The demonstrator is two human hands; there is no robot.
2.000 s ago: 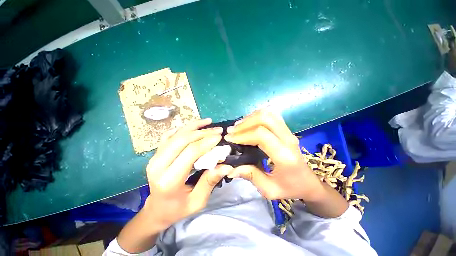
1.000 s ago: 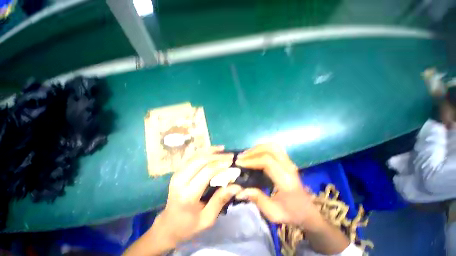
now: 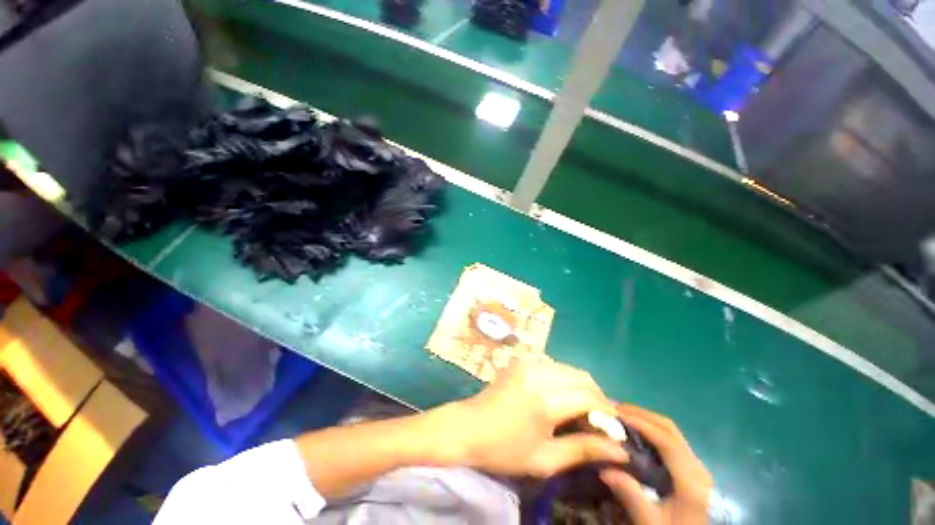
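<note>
My left hand and my right hand hold a black feathered piece between them, low at the right of the view. A cream-white part shows against the black piece, between the fingers. The fingers hide much of the held piece. The cardboard palette lies on the green bench just beyond my left hand. A whitish oval of glue sits in its brown-stained middle. A pile of black feather pieces lies on the bench to the left.
The green bench runs across the view, with a metal-framed divider post behind it. A blue bin with a pale sheet or bag is below the bench edge. An open cardboard carton is at the lower left.
The view has swung left, so the pile, carton and divider show more, and the palette and hands appear farther right. Both hands still hold the black piece with its white part.
</note>
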